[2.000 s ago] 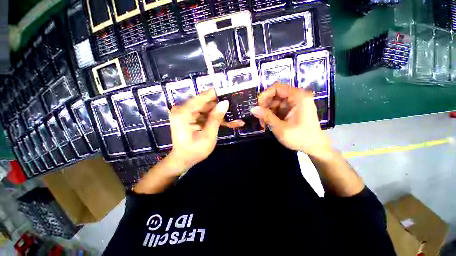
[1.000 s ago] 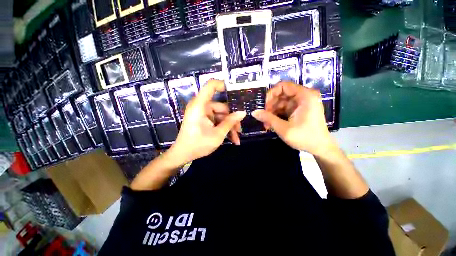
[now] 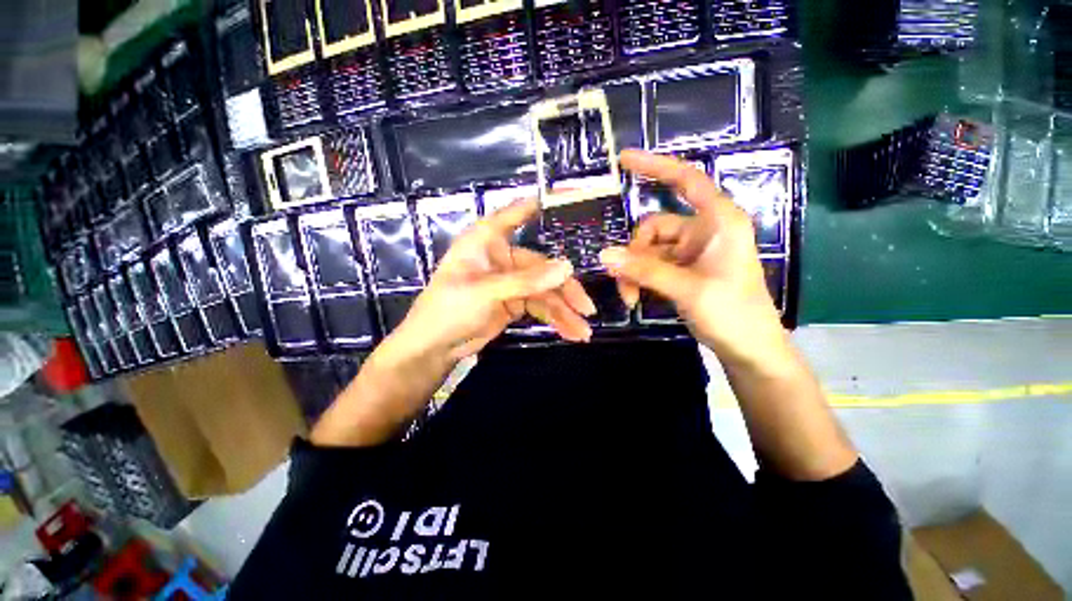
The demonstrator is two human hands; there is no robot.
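A pale gold-edged front housing (image 3: 578,191) with a dark keypad (image 3: 584,230) in its lower part is held up over the black blister tray (image 3: 459,202). My left hand (image 3: 500,276) holds its lower left side, thumb and fingertips at the keypad end. My right hand (image 3: 694,252) holds its lower right side, with the thumb at the bottom edge and the index finger raised beside the frame. The tray holds housings with keypads in the top row, another gold-framed one (image 3: 294,174) lying sideways at left, and silver-edged housings in the lower row.
A second black tray (image 3: 141,252) lies at left. Keypad stacks (image 3: 899,162) and a clear blister tray (image 3: 1034,176) are on the green bench (image 3: 876,282) at right. A white square piece (image 3: 247,119) is at the tray's corner. Cardboard boxes (image 3: 218,417) stand on the floor at left and lower right.
The held housing has come lower and looks smaller and tilted away. My right index finger has risen along its side, and my left fingers have spread under the keypad end. The view has shifted slightly.
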